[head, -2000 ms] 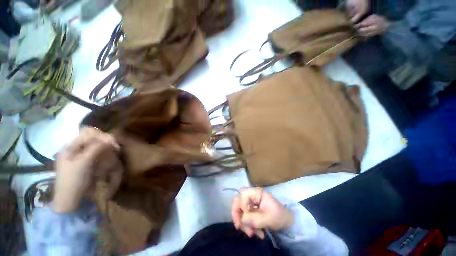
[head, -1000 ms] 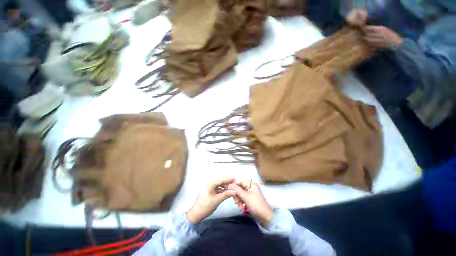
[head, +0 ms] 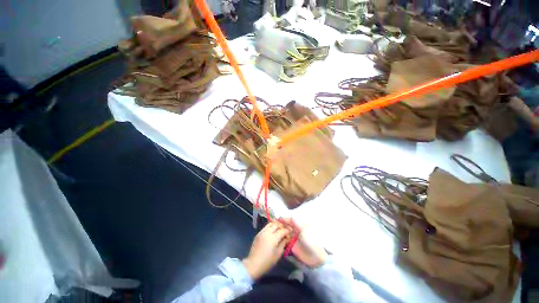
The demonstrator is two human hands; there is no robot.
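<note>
My left hand (head: 266,250) and my right hand (head: 307,250) meet at the bottom centre, just off the table's front edge. Their fingers close around a small red object (head: 290,244), mostly hidden by them. An orange-red cord (head: 266,183) hangs from a pale joint down to my fingertips. Whether it is tied to the red object is unclear. Behind the cord, a small pile of brown bags (head: 310,157) with thin straps lies on the white table (head: 363,228). The top bag has a tiny pale label.
Two orange straps (head: 414,93) spread upward from the joint across the view. More brown bags lie at right (head: 467,225), back right (head: 414,89) and back left (head: 171,65). Pale bags (head: 283,50) lie at the back. Another white-covered surface (head: 41,237) is at left. An arm shows far right.
The view has swung left, bringing the orange straps across the middle. My hands, apart in the oldest frame, stay together around the red object. The bag handled in the oldest frame is out of my hands.
</note>
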